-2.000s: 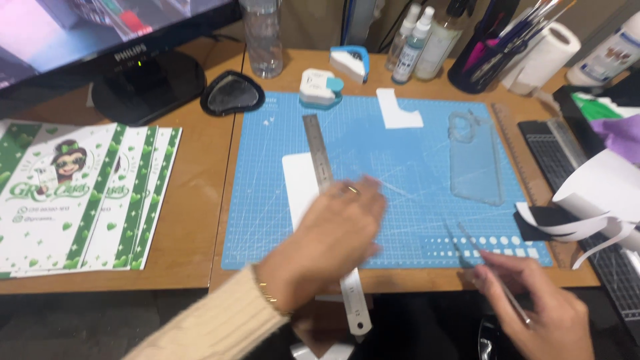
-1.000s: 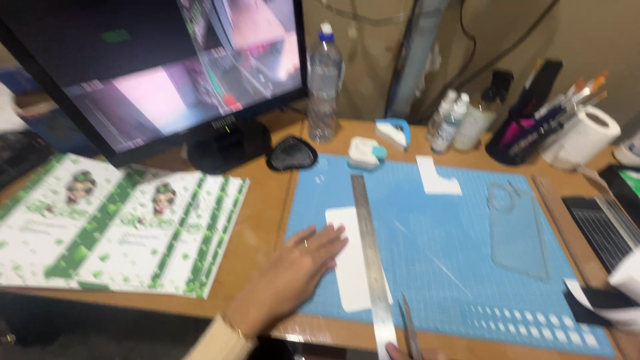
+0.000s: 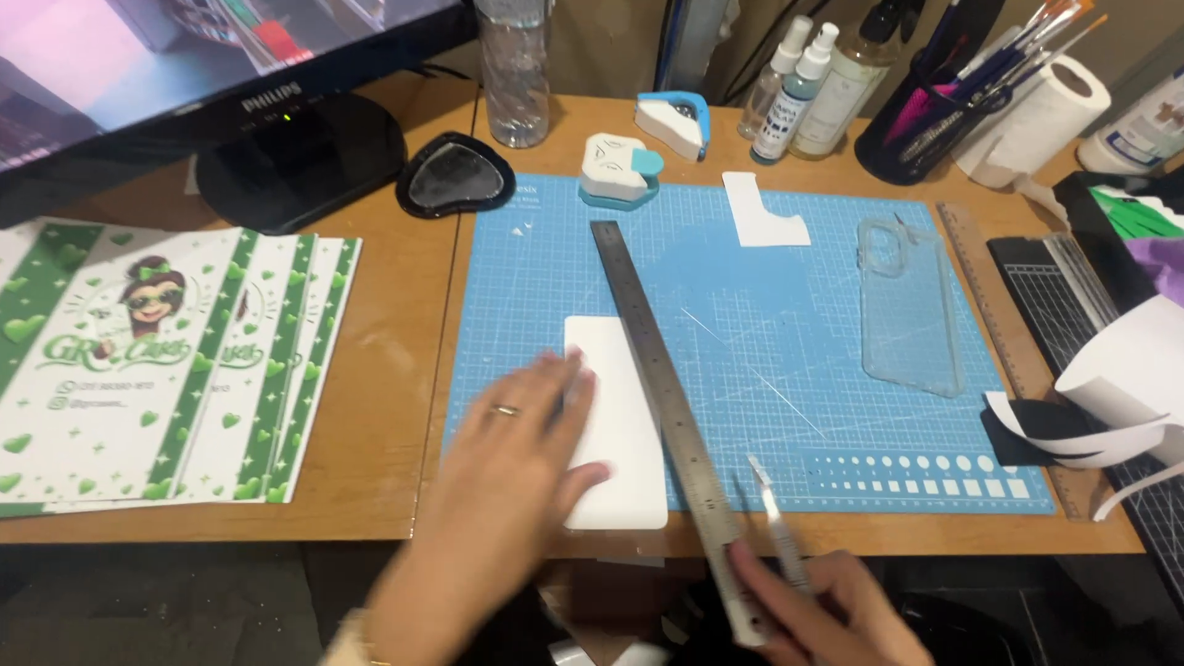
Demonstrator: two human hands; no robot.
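My left hand [image 3: 523, 444], blurred, lies over the left edge of a white rounded card [image 3: 622, 444], its fingers apart. A steel ruler [image 3: 661, 379] slants across the blue cutting mat [image 3: 795, 305] and overlaps the card's right edge. My right hand [image 3: 823, 601] grips the ruler's near end and also holds a craft knife [image 3: 775, 518], whose blade points up over the mat. A clear phone case [image 3: 911, 314] lies at the mat's right. A white paper offcut [image 3: 763, 217] rests near the mat's back edge, and a corner punch [image 3: 620, 171] sits at its back left.
Printed green and white sheets [image 3: 139, 370] lie at left below a Philips monitor [image 3: 277, 111]. Behind the mat stand a water bottle [image 3: 514, 74], spray bottles [image 3: 794, 102] and a brush holder [image 3: 911, 120]. Paper strips [image 3: 1091, 439] and a paper trimmer [image 3: 1045, 277] are at right.
Two seconds ago my right hand held the knife away from the ruler; now it also grips the ruler's near end. The ruler's near end has moved right, uncovering more of the card.
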